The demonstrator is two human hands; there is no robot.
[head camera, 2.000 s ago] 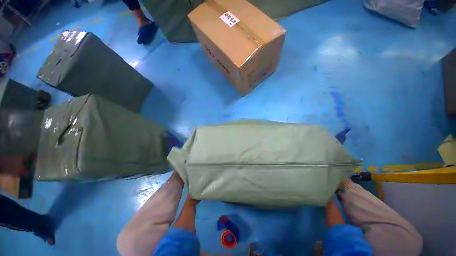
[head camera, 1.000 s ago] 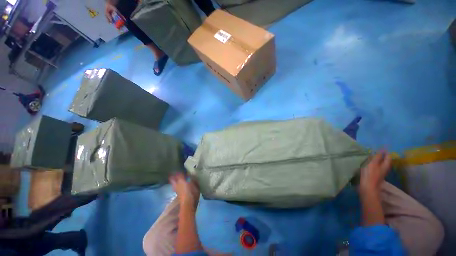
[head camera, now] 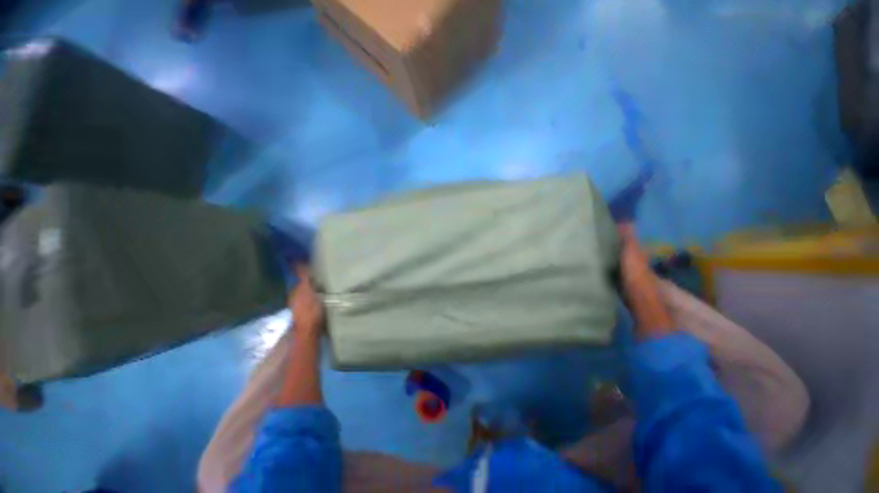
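Note:
A green wrapped parcel [head camera: 467, 270] lies between my knees, its long side across my view. Its end flaps no longer stick out at the sides. My left hand [head camera: 306, 306] is pressed on the parcel's left end, with the fingers partly blurred. My right hand [head camera: 633, 270] is on its right end, with the fingers partly hidden behind the edge. A red-orange and blue tape dispenser [head camera: 429, 396] lies on the floor below the parcel.
Two green wrapped parcels stand at the left, one nearer [head camera: 145, 270] and one farther [head camera: 106, 120]. A brown carton [head camera: 419, 48] stands beyond the worked parcel. A pale yellow-edged panel [head camera: 800, 337] is at the right. The glossy blue floor [head camera: 540, 106] is blurred.
Both hands have moved from beside the pointed ends onto the parcel's ends. The pointed flaps are now pressed in, and the parcel looks shorter and boxier. The camera view has shifted.

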